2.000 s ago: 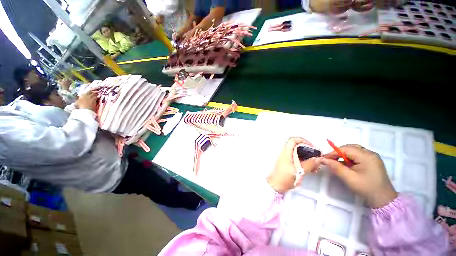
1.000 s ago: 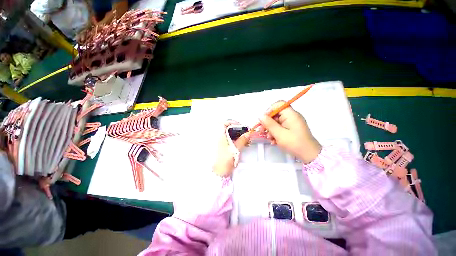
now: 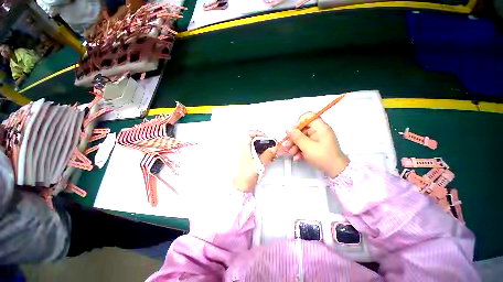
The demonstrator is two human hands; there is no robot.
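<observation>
My left hand [image 3: 251, 164] holds a watch case [image 3: 263, 145], black glossy face up with a pale pink rim, above the white foam tray [image 3: 353, 113]. My right hand [image 3: 319, 144] holds a thin orange stick-like tool [image 3: 325, 108], slanting up to the right. Its lower end is at the right fingertips, close to the watch; the exact tip is hard to see. A pink strap piece shows between the right fingertips and the watch, partly hidden. Two watch cases [image 3: 308, 230] lie in pockets at the tray's near side.
Loose pink strap pieces [image 3: 435, 182] lie right of the tray. Strapped watches [image 3: 148, 135] lie on a white board [image 3: 118, 190] at left. Stacked foam trays [image 3: 49, 143] and a person's grey sleeve [image 3: 27, 231] are far left. A blue cloth [image 3: 452, 52] is upper right.
Since two seconds ago the view has swung right and down, showing the loose straps and blue cloth. In the last second the hands and orange tool have barely moved.
</observation>
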